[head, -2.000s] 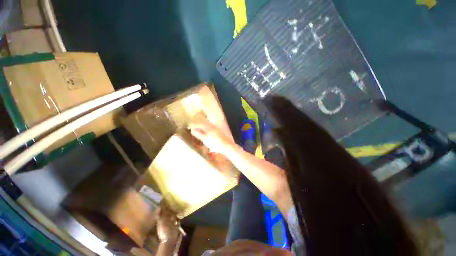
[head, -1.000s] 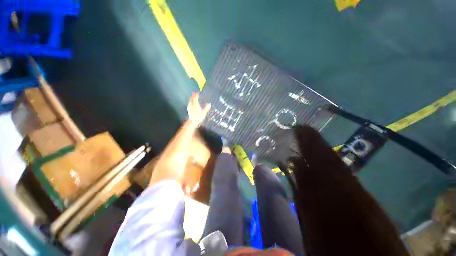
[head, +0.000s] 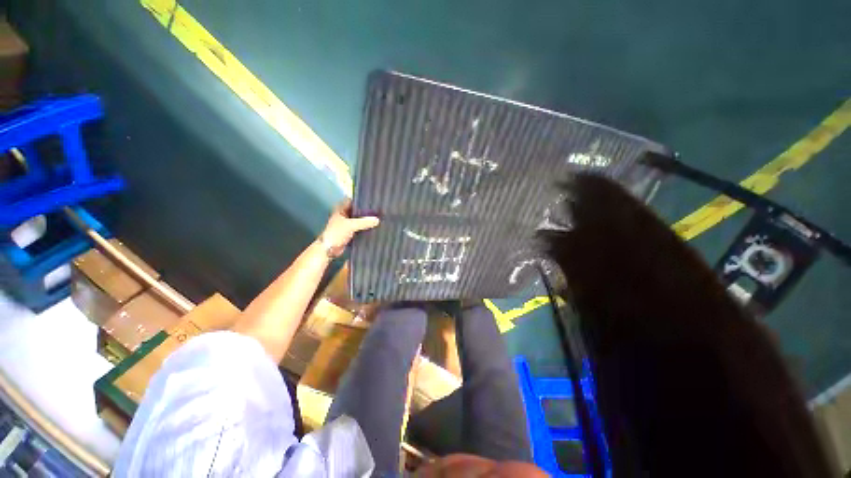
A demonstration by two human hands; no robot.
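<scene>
The platform trolley deck is a black ribbed slab with white hand-drawn marks. Its top faces the camera, in the middle of the view. My left hand grips its left edge, thumb on the top and fingers around the edge. The dark push handle runs from the deck's right end. A large dark blurred mass, which looks like hair, covers the deck's lower right. My right hand does not show.
Brown cartons lie behind my legs at the lower left. A blue plastic stool is at the lower right, and another blue frame is at the far left. Yellow lines cross the green floor.
Two seconds ago both hands were on a carton at the left. One second ago my left hand was open near the deck; now it grips the edge. The deck's angle in view has turned.
</scene>
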